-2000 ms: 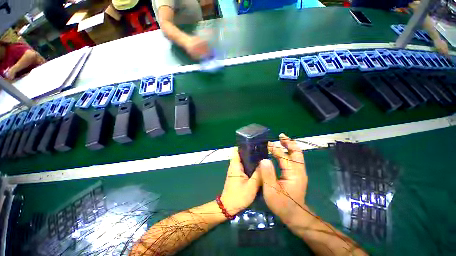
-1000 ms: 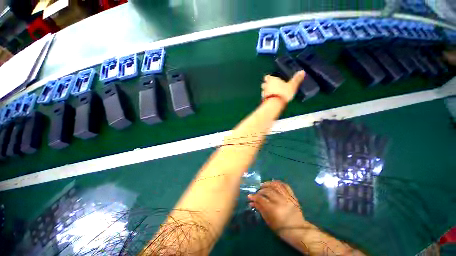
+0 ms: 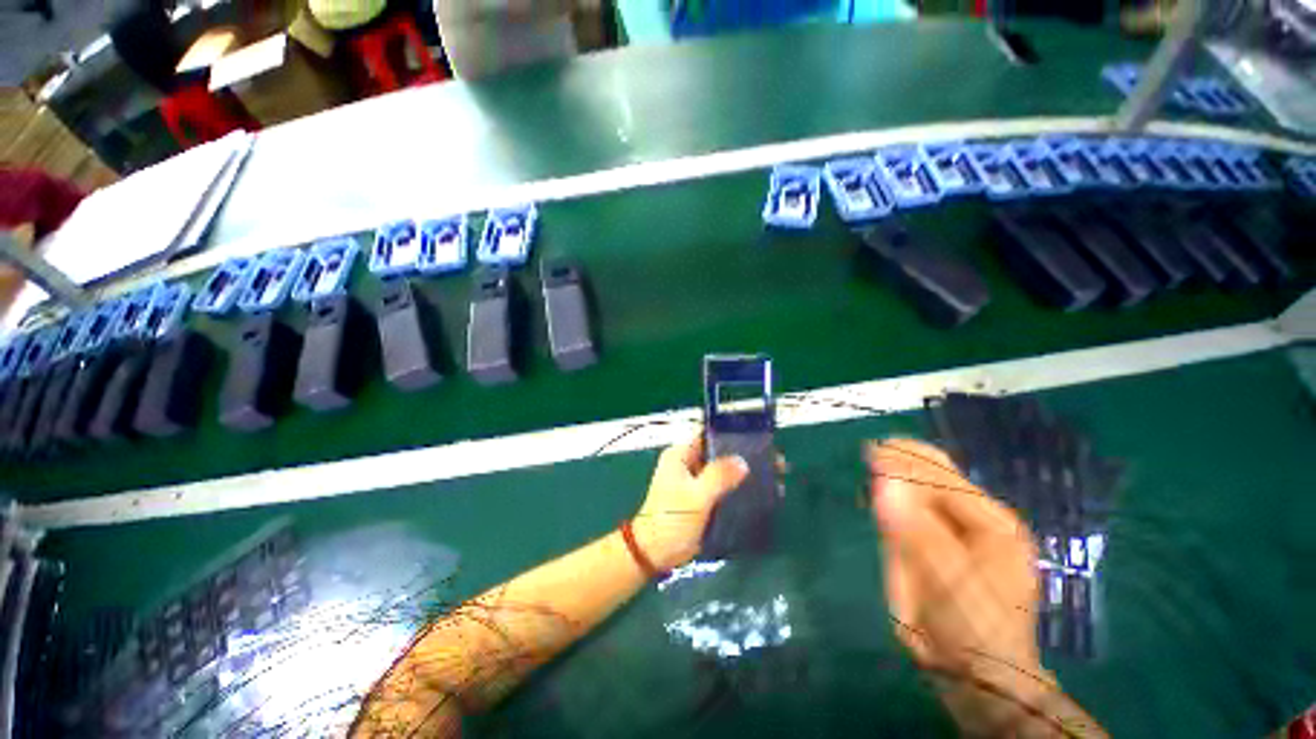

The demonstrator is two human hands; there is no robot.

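A dark housing (image 3: 742,498) stands upright in my left hand (image 3: 678,505), its window end up; the window shows a pale rectangle. My left hand is closed around its lower part. My right hand (image 3: 955,563) is to the right of it, blurred, with fingers bent; whether it pinches a small piece cannot be told. A glossy clear sheet (image 3: 733,624) lies below the housing. A stack of dark grid sheets (image 3: 1071,570) lies right of my right hand, partly behind it.
Glaring film with dark pieces (image 3: 339,621) lies at lower left. Dark housings (image 3: 492,329) lie in rows on the green band, left and right, with blue frames (image 3: 794,198) behind them. Pale strips (image 3: 361,471) cross the bench. People are partly visible at the far side.
My left hand has come back from the right-hand row with a housing, and that row has one fewer near its left end. My right hand has moved right and up from the clear sheet.
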